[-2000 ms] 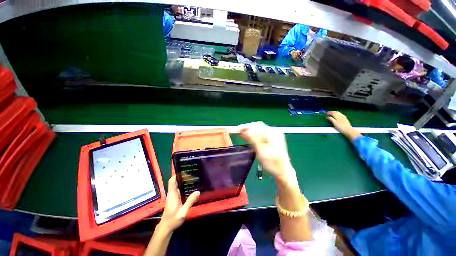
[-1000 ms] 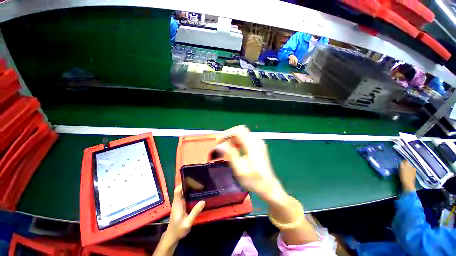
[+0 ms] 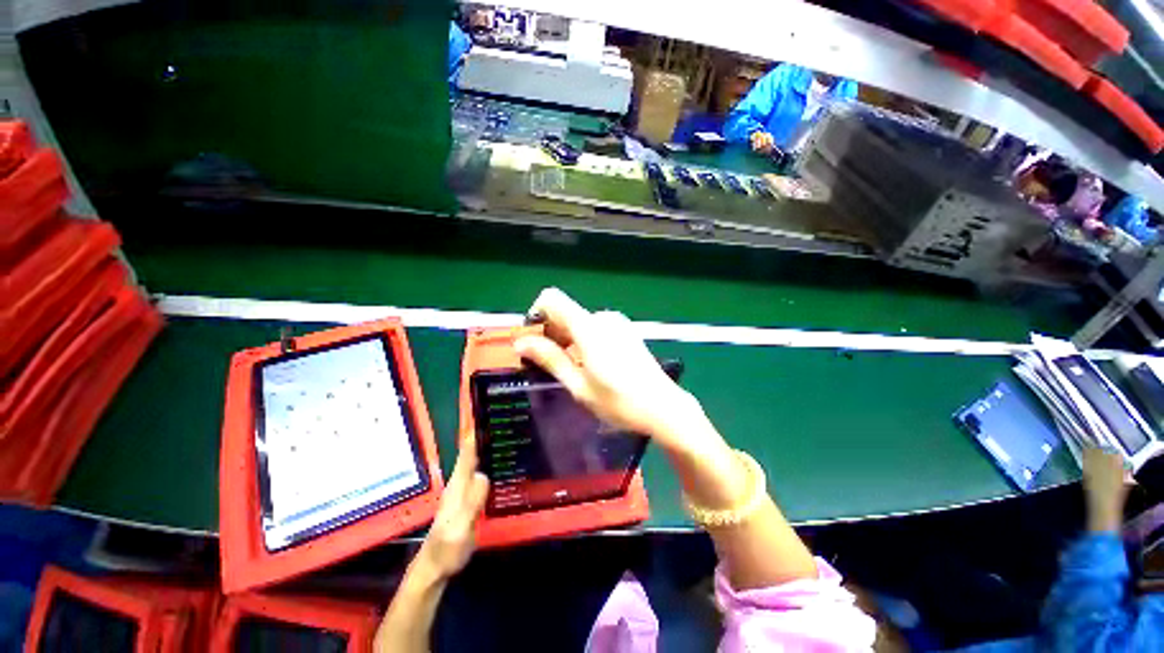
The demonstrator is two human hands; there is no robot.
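A dark tablet [image 3: 568, 447] with green text lines on its black screen is tilted over a red-orange foam tray [image 3: 600, 514]. My left hand [image 3: 457, 513] holds its left edge. My right hand [image 3: 613, 370] is bent over its top edge, with a small dark piece at the fingertips; whether the piece is gripped is hard to tell. A second tablet [image 3: 342, 440] with a white screen lies in a red tray [image 3: 243, 536] to the left, a small dark stick [image 3: 287, 339] at its top edge.
Red trays [image 3: 70, 332] lean in a pile at left; more trays [image 3: 287, 619] sit below the bench edge. At right are a blue panel [image 3: 1008, 434], a pile of flat pieces [image 3: 1085, 402] and a neighbour's hand [image 3: 1104, 485]. A white shelf rail [image 3: 817, 45] crosses above.
The tablet's screen shows green lines again after looking mostly dark. My right hand has moved slightly left and up along the top edge. The neighbour's hand has moved right, off the blue panel.
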